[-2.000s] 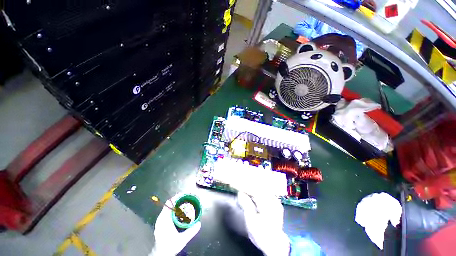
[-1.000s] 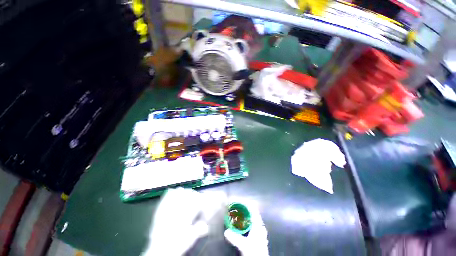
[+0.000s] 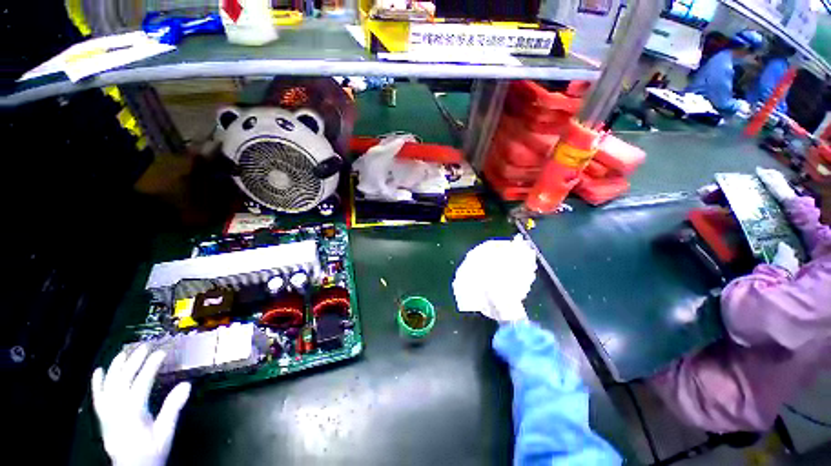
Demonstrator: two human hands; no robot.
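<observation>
A green power board (image 3: 273, 359) with silver-white heatsinks, copper-red coils and a yellow-taped block lies on the dark green bench. My left hand (image 3: 137, 400), white-gloved, is at the board's front left corner with fingers spread, its fingertips by the front heatsink. A small green cup (image 3: 416, 319) with amber-brown contents and a thin stick stands right of the board. My right hand (image 3: 507, 308) reaches to a crumpled white cloth (image 3: 487, 268); glove and cloth blend, so I cannot tell whether it grips it.
A panda-faced fan (image 3: 278, 168) and a black box (image 3: 396, 211) holding white plastic stand behind the board under a shelf (image 3: 301, 68). Red bins (image 3: 538, 136) are at the back. Dark crates (image 3: 46, 273) are at left. A pink-sleeved person (image 3: 774, 309) handles a board at right.
The view has swung right. The cup, held in a gloved hand before, now stands on the bench. My right hand is now at the cloth. My left hand is empty at the board.
</observation>
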